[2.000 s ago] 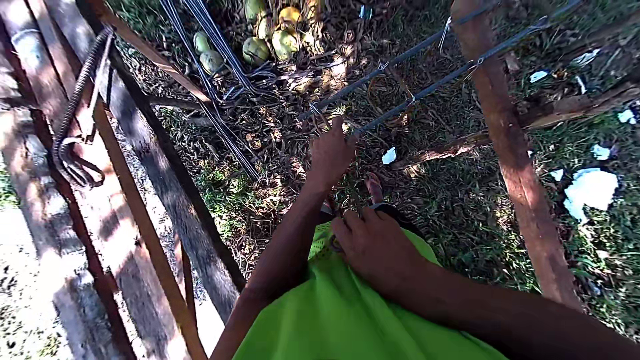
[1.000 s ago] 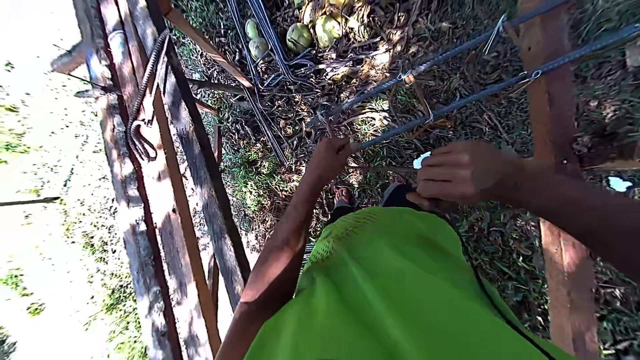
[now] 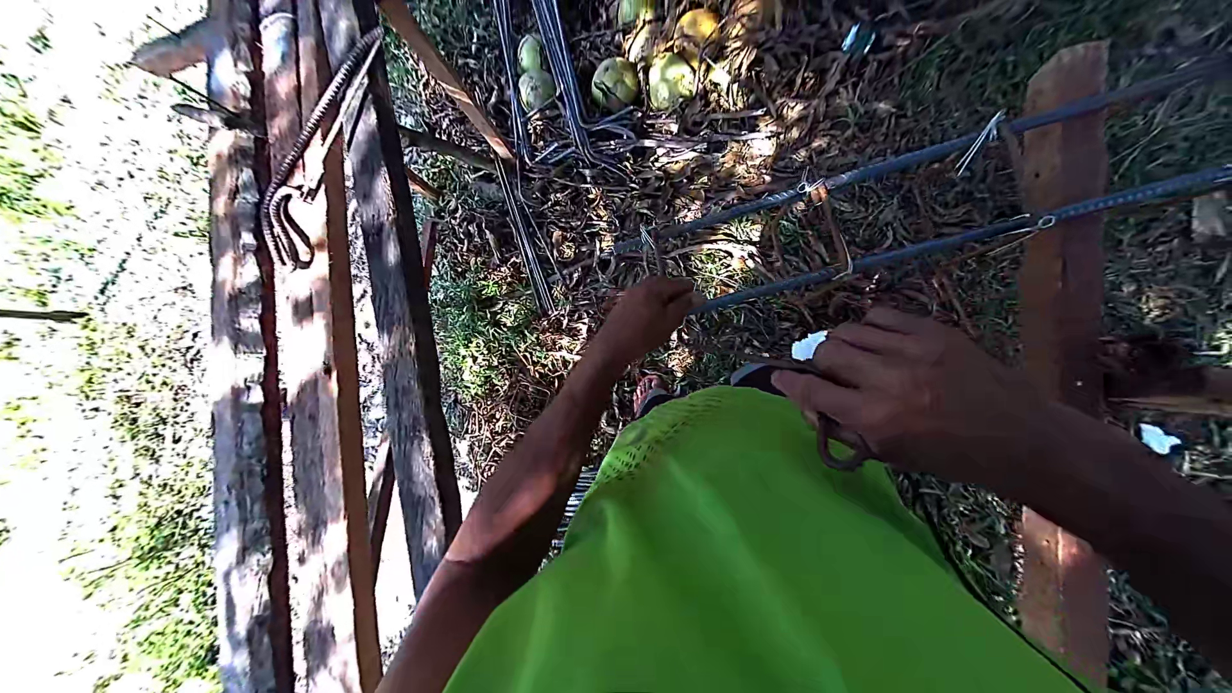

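Two long steel reinforcing bars (image 3: pixel 924 248) run side by side from the right toward the centre, joined by bent steel stirrups (image 3: pixel 834 229) and thin wire ties (image 3: pixel 810 185). My left hand (image 3: pixel 654 310) is closed around the left end of the nearer bar. My right hand (image 3: pixel 890 385), nearer my body on the right, has its fingers curled on a thin tool with a looped dark handle (image 3: pixel 839 449), perhaps a tying hook; its front part reaches left, and its tip is not clear.
Weathered wooden beams (image 3: pixel 313 414) stand at left, with a coiled ribbed bar (image 3: pixel 289 226) on them. A wooden post (image 3: pixel 1064 318) crosses under the bars at right. Bundled bent rods (image 3: pixel 568 87) and several green and yellow coconuts (image 3: pixel 671 81) lie on leafy ground.
My right hand has moved right, away from my left hand, which stays at the bars' end. The view has shifted, showing more ground beyond the beams at left.
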